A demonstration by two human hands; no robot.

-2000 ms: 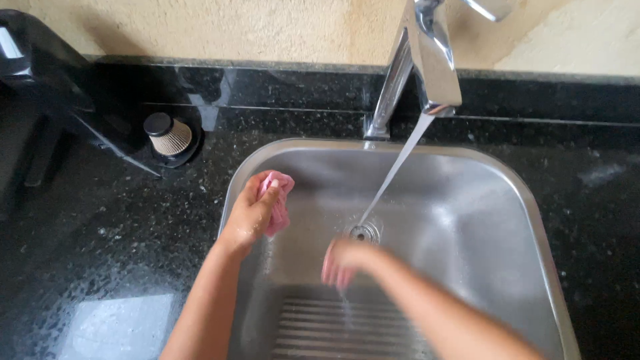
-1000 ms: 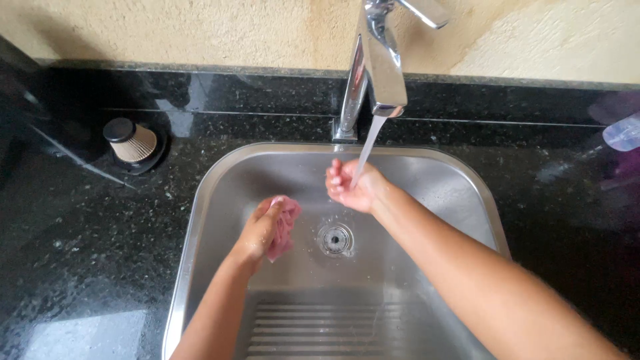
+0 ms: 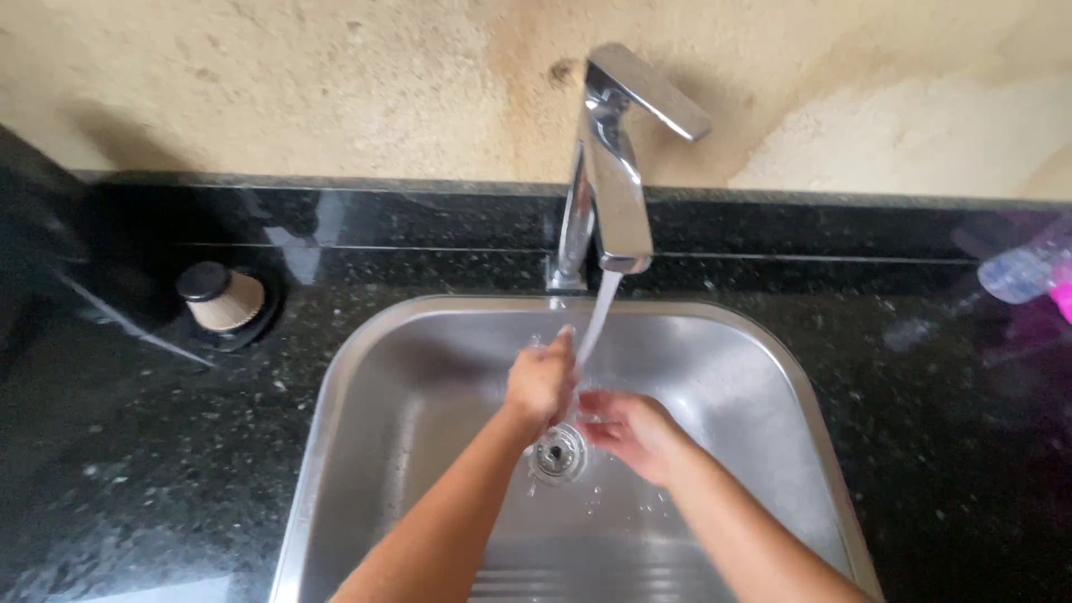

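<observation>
Water runs from a chrome faucet [image 3: 621,209] into a stainless steel sink [image 3: 360,394]. My left hand [image 3: 540,381] is at the stream, above the drain [image 3: 557,454], with its back towards me; its palm side is hidden, and the pink cloth cannot be made out in it. Just to the right of it is my right hand [image 3: 628,423], fingers apart and curved towards the left hand, with nothing seen in it. Drops of water lie on the sink's bottom around the drain.
A pleated filter with a black cap [image 3: 222,297] stands on the black granite counter [image 3: 209,419] at the left, beside a large dark object. A clear plastic bottle [image 3: 1017,275] with a pink part lies at the right edge. The faucet's lever [image 3: 657,96] is near the wall.
My left hand has moved right, to the water stream; the pink cloth that showed in it earlier is out of sight. My right hand has moved down from the stream. The view has shifted.
</observation>
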